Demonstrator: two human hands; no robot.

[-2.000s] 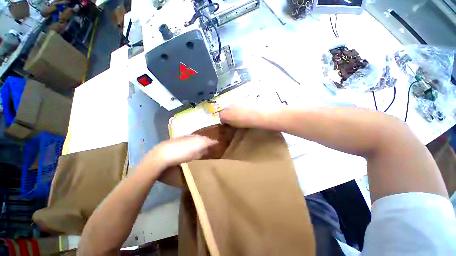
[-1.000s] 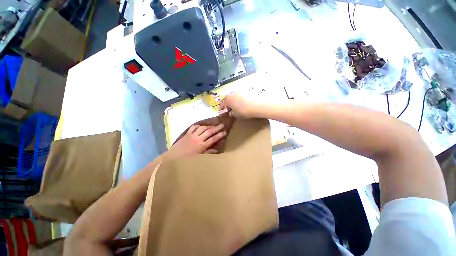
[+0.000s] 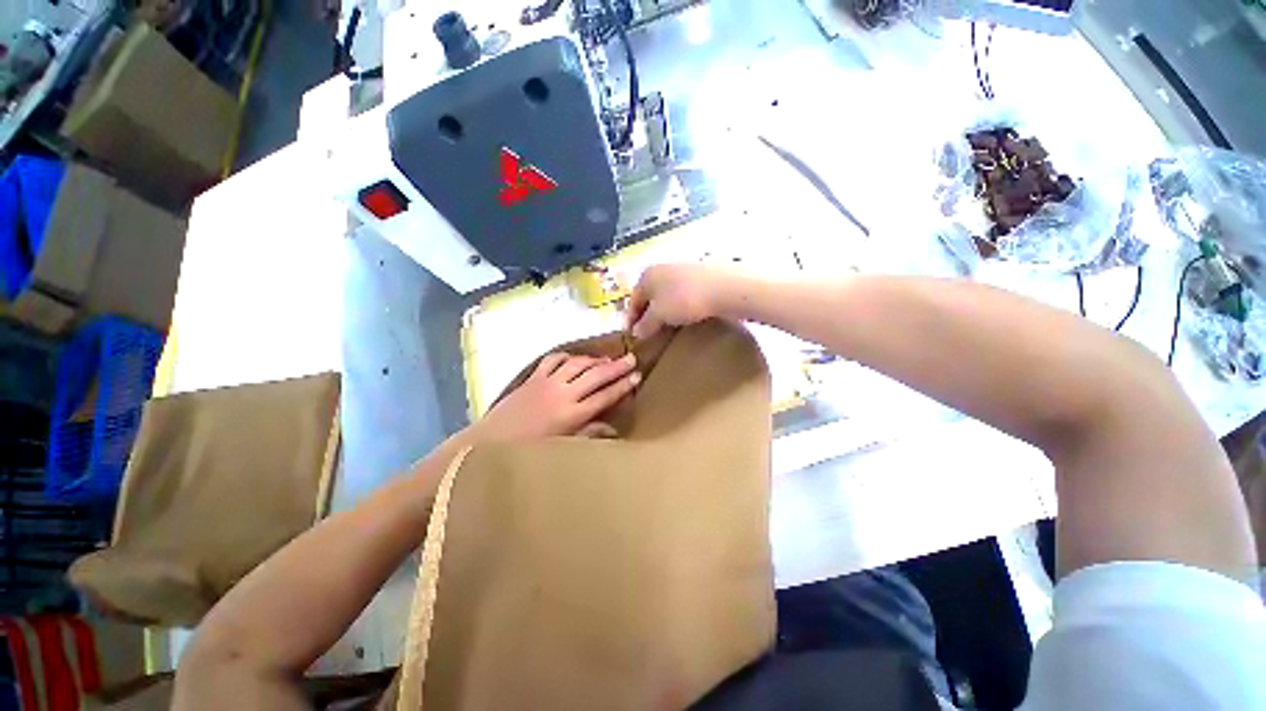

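A large brown bag body (image 3: pixel 611 542) hangs over the table's front edge, with a light tan strip down its left side. Its upper edge lies on the pale template plate (image 3: pixel 521 327) with yellow edges, in front of the needle area. My left hand (image 3: pixel 569 396) lies inside the bag's opening, fingers on the cloth near the edge. My right hand (image 3: pixel 667 302) pinches the bag's top edge between thumb and fingers, just right of the yellow clamp piece (image 3: pixel 597 286). The fingers of both hands nearly meet. Whether a small tab is under them is hidden.
The sewing machine head (image 3: pixel 507 160) stands just beyond my hands. A plastic bag of dark brown tabs (image 3: pixel 1020 181) lies at the right, with a hardware bag (image 3: pixel 1222 278) farther right. Another brown bag body (image 3: pixel 229 479) lies at the left. A thin dark curved tool (image 3: pixel 819 183) lies right of the machine.
The bag body has shifted left and lies flatter since two seconds ago. My left hand has moved onto the cloth edge beside my right fingers. In the last second both hands moved only slightly.
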